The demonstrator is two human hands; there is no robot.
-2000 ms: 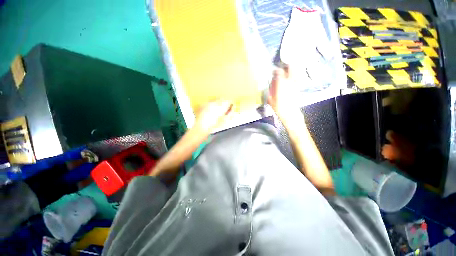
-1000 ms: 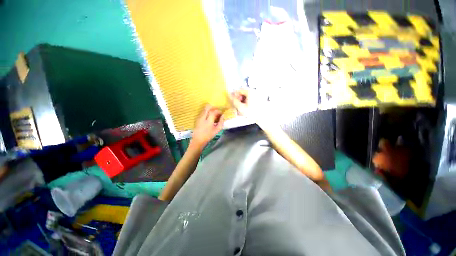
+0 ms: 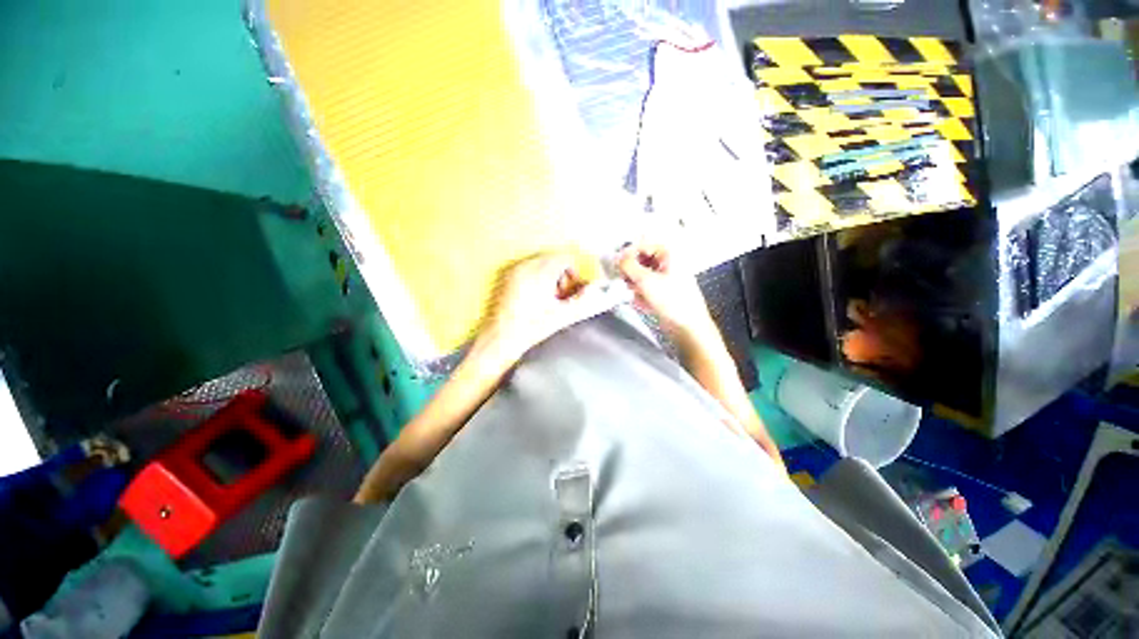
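Observation:
The yellow strip stock [image 3: 412, 137], a ribbed sheet with clear film along its edges, lies in front of me. My left hand [image 3: 558, 285] is bare at its near right corner, with fingers curled together. My right hand [image 3: 643, 268] is bare, close beside it to the right, with fingertips pinched together. Glare hides whether either hand holds anything. The white work glove [image 3: 700, 137] with a red cuff lies on the film-covered stock [image 3: 600, 50] to the right. The black-and-yellow loading board [image 3: 799, 206] lies further right, with grey and teal strips across it.
A red frame-like object [image 3: 181, 499] stands at the lower left by a large dark green box [image 3: 138, 287]. A translucent white tub [image 3: 874, 427] lies at the right. An orange thing [image 3: 881, 337] sits in the dark compartment under the board.
The view has shifted, so the board sits further left in view. My hands have come together at the stock's near corner; two seconds ago they were wider apart.

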